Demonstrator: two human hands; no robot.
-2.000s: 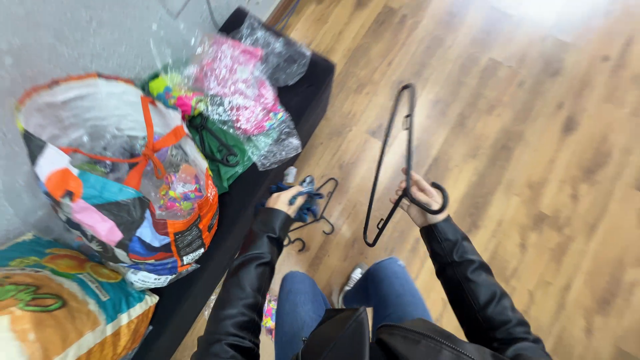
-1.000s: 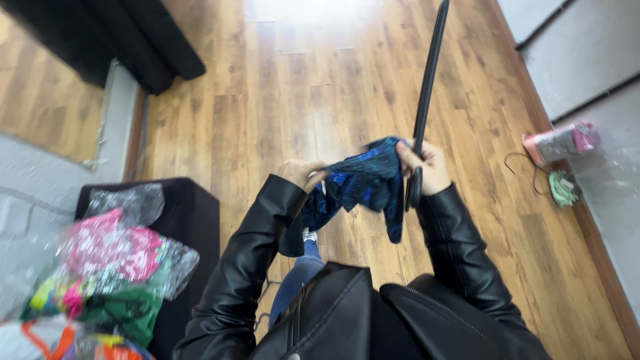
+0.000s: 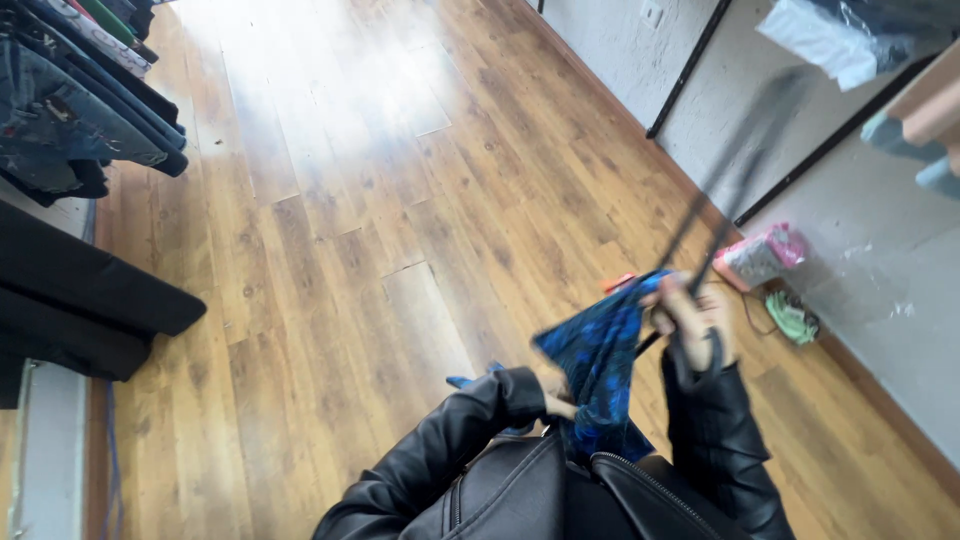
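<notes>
A dark blue patterned piece of fabric (image 3: 600,375), seemingly a garment, hangs between my two hands at the lower right of centre. My right hand (image 3: 694,319) grips its upper corner together with a black clothes hanger (image 3: 720,180), which is blurred and points up to the right, its hook beside my wrist. My left hand (image 3: 559,401) is at the lower left edge of the fabric, its fingers partly hidden by the cloth. A small orange-red piece (image 3: 619,283) shows at the fabric's top edge.
Jeans and other clothes (image 3: 82,112) hang at the upper left above a black cloth (image 3: 90,292). By the right wall, a pink plastic-wrapped package (image 3: 761,255) and a light green bundle (image 3: 793,317) lie on the wooden floor (image 3: 337,315). Packaged clothing (image 3: 821,45) is at the upper right.
The fabric was stretched sideways between both hands a second ago; now it hangs down from my right hand. The hanger has tilted to the right. The view has turned away from the bags.
</notes>
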